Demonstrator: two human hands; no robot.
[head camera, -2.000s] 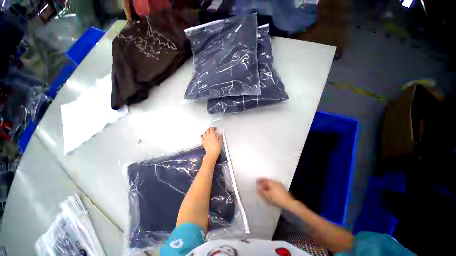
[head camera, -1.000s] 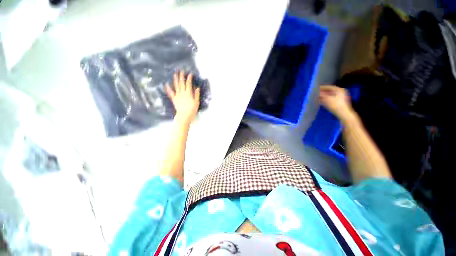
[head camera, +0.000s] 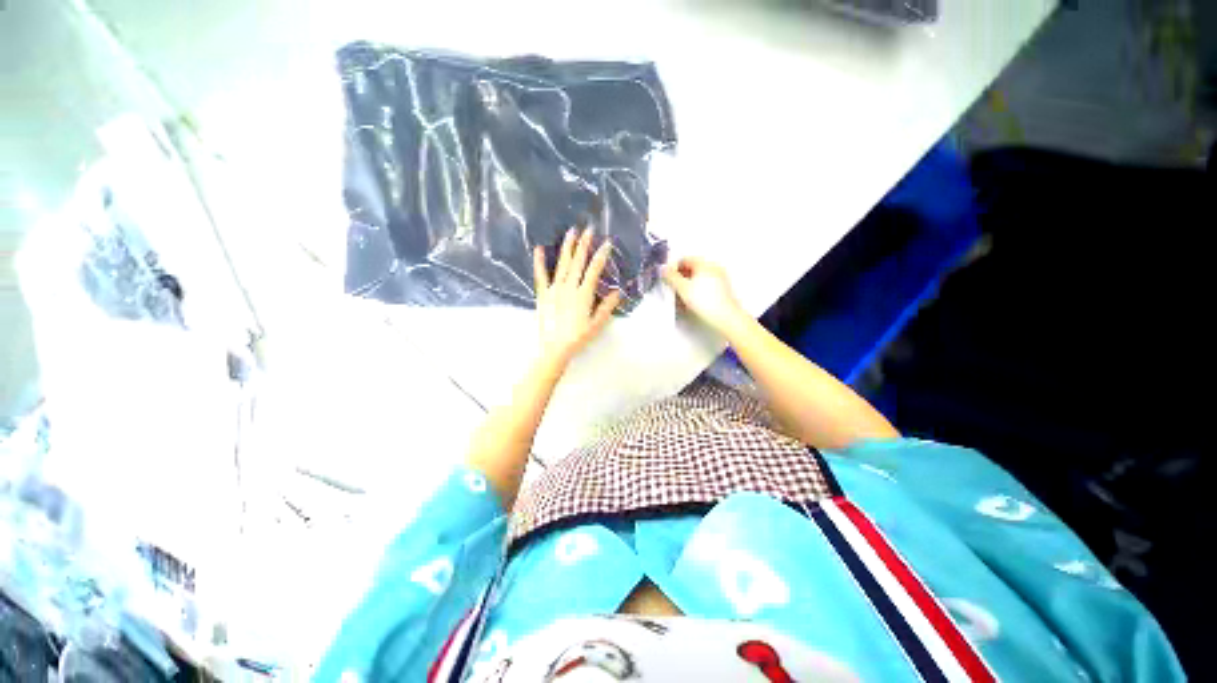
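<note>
A dark bagged garment (head camera: 494, 174) lies flat on the white table (head camera: 787, 120), its clear plastic creased and glossy. My left hand (head camera: 574, 296) rests spread, palm down, on its lower right part. My right hand (head camera: 697, 287) is at the bag's lower right corner, its fingertips closed on the plastic edge there. The bag's closing strip cannot be made out.
Whitish see-through polybags (head camera: 120, 414) lie in a pile on the left of the table. A blue crate (head camera: 921, 254) stands below the table's right edge. Part of a dark bagged item (head camera: 888, 10) shows at the top edge.
My right hand has come from over the floor at the right to the bag's corner. My left hand stays on the bag. The view has shifted, and the bag appears further right.
</note>
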